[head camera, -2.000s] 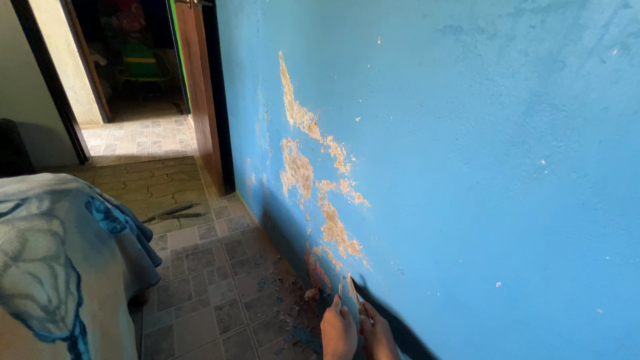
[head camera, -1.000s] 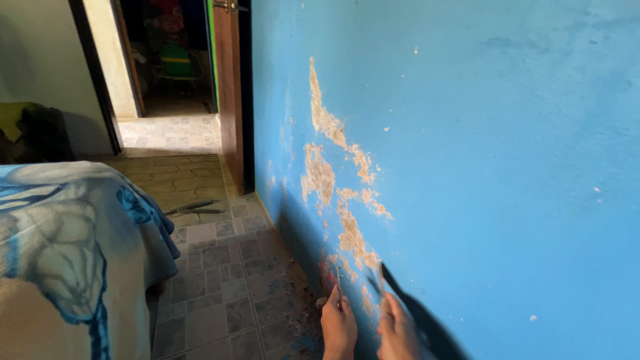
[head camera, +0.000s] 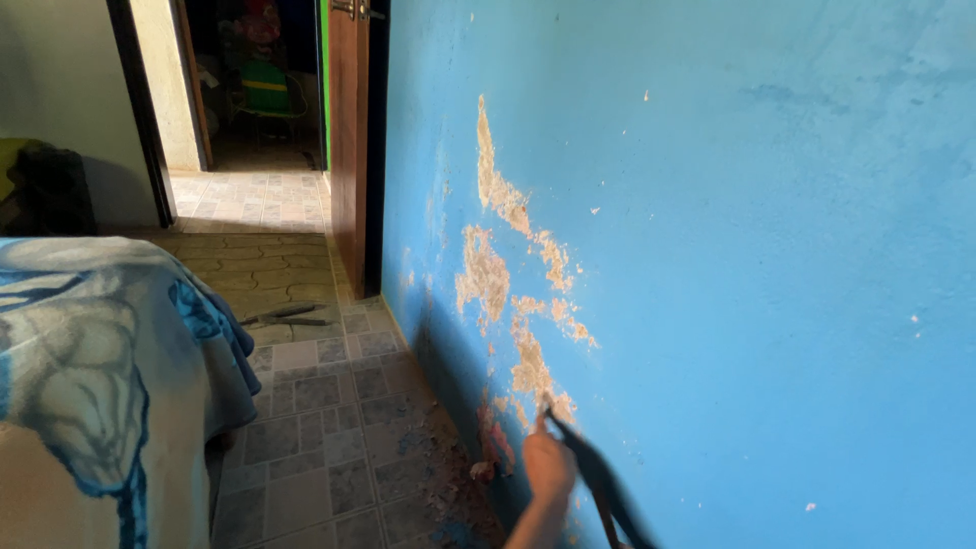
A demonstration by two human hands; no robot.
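My left hand (head camera: 549, 465) is raised at the lower middle of the view, against the blue painted wall (head camera: 724, 305). Its extended front reaches the lower end of a patch of bare, flaked plaster (head camera: 530, 358); whether that is a finger or a thin tool is blurred. Of my right hand (head camera: 627, 546), only a sliver seems to show at the bottom edge, under a narrow dark, blurred strip; what it holds is hidden. A dark shadow slants down the wall beside the hands. More bare patches (head camera: 484, 271) lie higher up.
Paint and plaster flakes (head camera: 457, 488) lie on the tiled floor (head camera: 297, 488) along the wall's foot. A bed or similar piece under a patterned blanket (head camera: 84, 343) fills the left. Beyond are a brown wooden door (head camera: 348, 152), a doorway and dark long objects (head camera: 286, 314) on the floor.
My right hand has dropped almost out of view at the bottom. My left hand has moved up and right along the wall, to the lower end of the bare patch.
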